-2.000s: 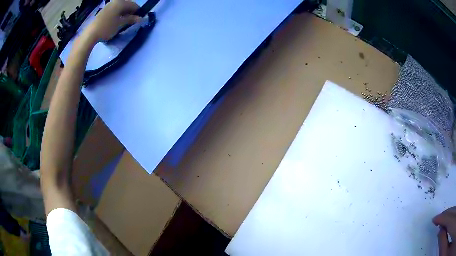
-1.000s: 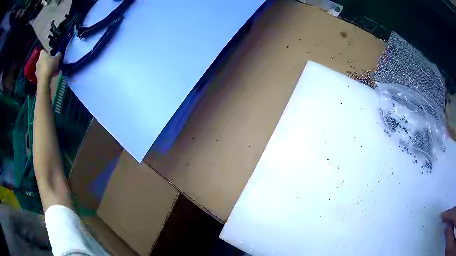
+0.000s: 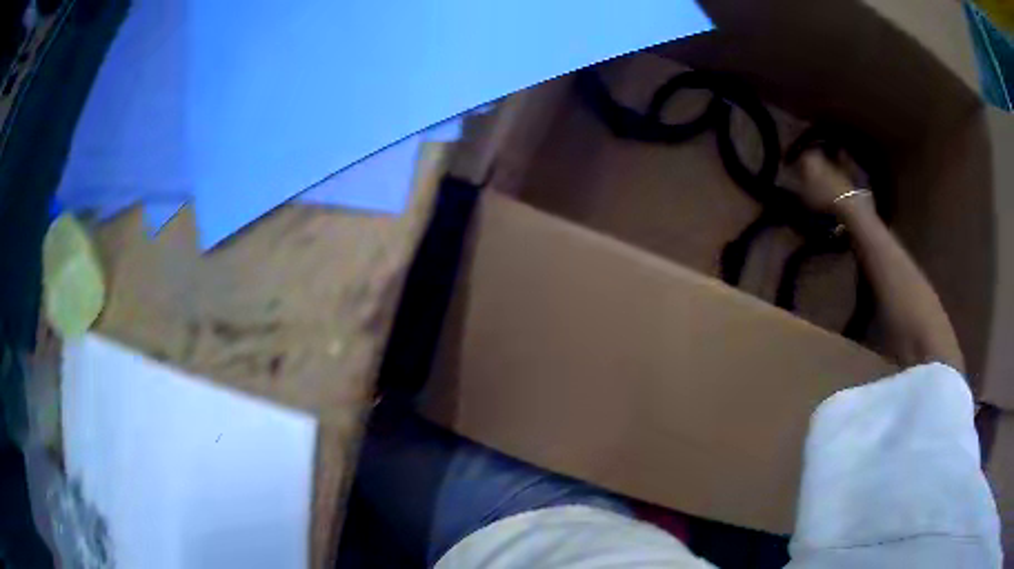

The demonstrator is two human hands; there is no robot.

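My right hand [image 3: 823, 180] is inside the deep brown cardboard box [image 3: 634, 356] at the right, with a bracelet at the wrist and a white sleeve. It is at one of several curved black brackets [image 3: 747, 150] lying in the box. The hand is blurred and its fingertips are hidden, so I cannot tell whether it grips a bracket. My left hand is not in view.
Light-blue sheets [image 3: 367, 78] lie at the upper left, one corner over the bench's right side. The white foam sheet [image 3: 189, 456] is at the lower left, with a pale yellow bottle [image 3: 73, 278] beyond it. The box walls surround my right hand.
The view has swung right, from the left blue sheet and foam sheet to the box. My left hand has left the view. My right hand has moved from the foam sheet's edge into the box.
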